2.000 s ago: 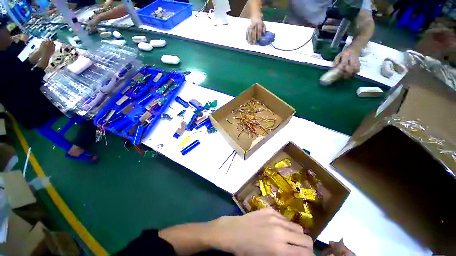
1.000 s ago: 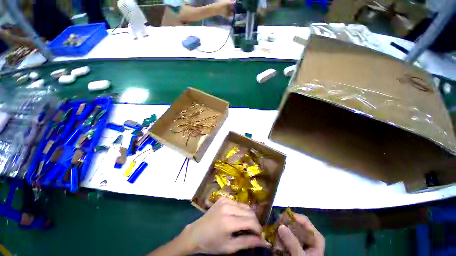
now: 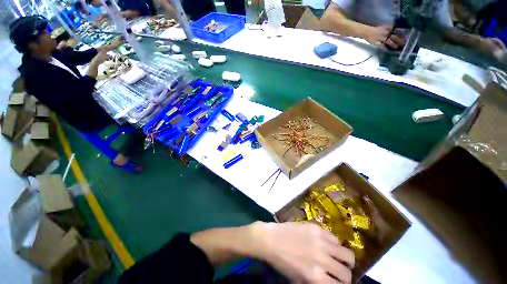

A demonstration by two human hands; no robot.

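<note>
A small open carton [image 3: 383, 242] at the lower right holds a heap of shiny amber film pieces [image 3: 331, 208], some pinkish-brown. My left hand [image 3: 303, 249] reaches in from the bottom, over the carton's near left edge. Its back faces me, its fingers curl downward and its fingertips are hidden, so I cannot tell if it holds anything. My right hand is not in view. A second small carton [image 3: 278, 158] just beyond holds a tangle of reddish, copper-coloured lead wires [image 3: 300, 137].
Blue cells [image 3: 233, 161] and small boards lie left of the cartons. Beyond are a crowded blue tray [image 3: 227, 105] and clear trays [image 3: 139, 97]. A large carton [image 3: 461, 194] stands right. White housings [image 3: 427, 115] lie on the green belt. A person [image 3: 53, 72] sits at the left.
The view has swung left again after turning right. My right hand, seen with amber film a second ago, is out of the picture. My left hand remains at the amber pieces' carton.
</note>
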